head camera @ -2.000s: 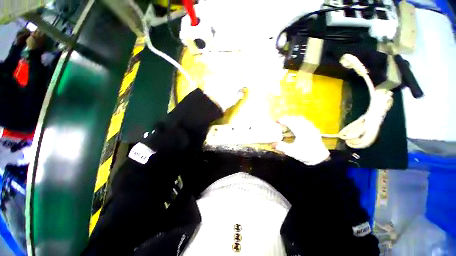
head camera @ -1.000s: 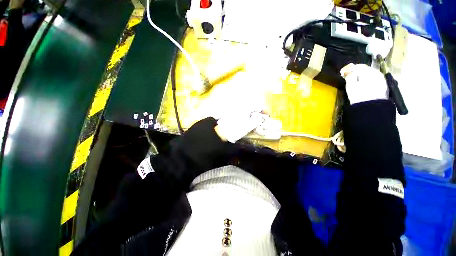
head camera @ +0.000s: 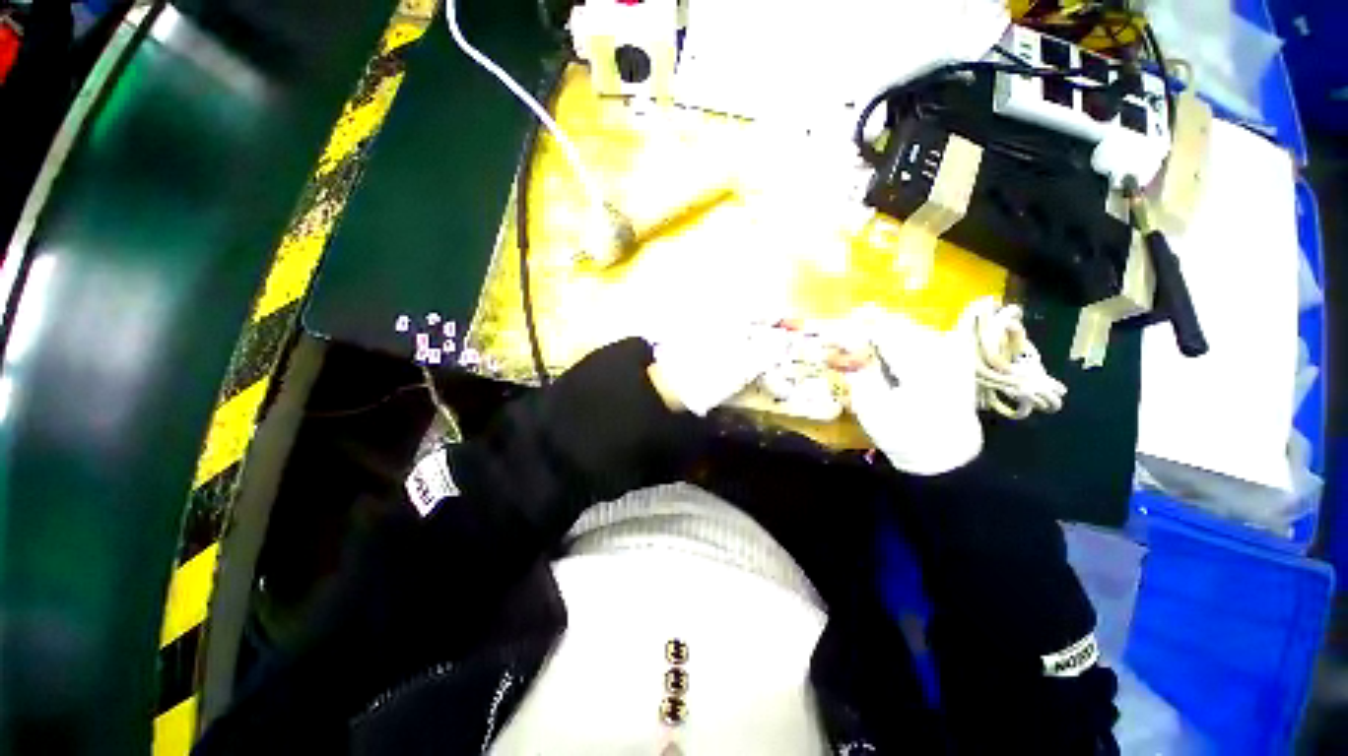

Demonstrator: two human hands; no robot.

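Observation:
My left hand, in a white glove, holds the left end of a short-looking white power strip at the mat's front edge. My right hand, also white-gloved, is at the strip's right end with its fingers on it. Glare and the white gloves hide the exact grip and much of the strip. A cream power cord lies in a looped bundle just right of my right hand. The yellow mat is under the work.
A black socket block with beige tape stands behind right, beside a black-handled tool and a white multi-outlet strip. A tan stick lies on the mat. Small white bits lie left. The conveyor is left, a blue bin right.
My right hand has moved from the black block down to the strip. The cord bundle now lies at the mat's right edge. My left hand has stayed at the strip.

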